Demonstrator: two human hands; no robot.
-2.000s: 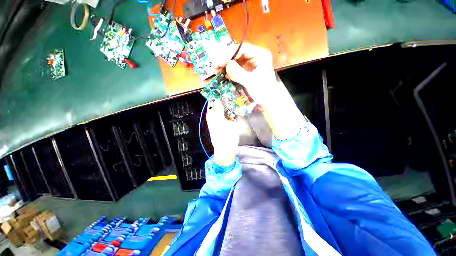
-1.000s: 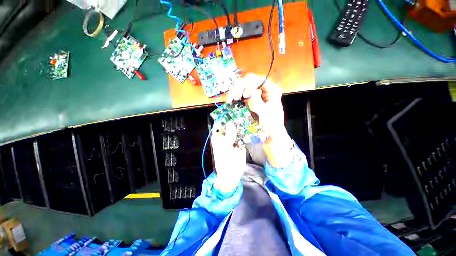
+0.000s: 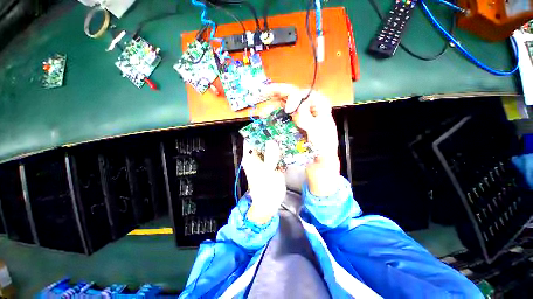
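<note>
A green circuit board (image 3: 279, 140) with a yellow connector is held in front of my body, just off the bench's front edge. My left hand (image 3: 264, 175) grips its lower left side. My right hand (image 3: 315, 120) is at its upper right, with the fingers on a black plug (image 3: 283, 117) at the board's top edge; a thin black lead (image 3: 316, 61) runs up from there. Whether the plug is fully seated cannot be told. A second board (image 3: 241, 84) lies on the orange mat (image 3: 336, 70), just beyond my right fingertips.
Another board (image 3: 198, 67) lies at the mat's left. A black connector block (image 3: 286, 37) is at its back. Further left are two boards and a tape roll (image 3: 96, 23). A remote control (image 3: 394, 29), blue cable (image 3: 467, 64) and orange box (image 3: 494, 17) are right. Black slotted racks (image 3: 196, 187) stand below.
The view has shifted, so the bench sits slightly further left. The held board is turned flatter to view, and the black plug at its top edge now shows.
</note>
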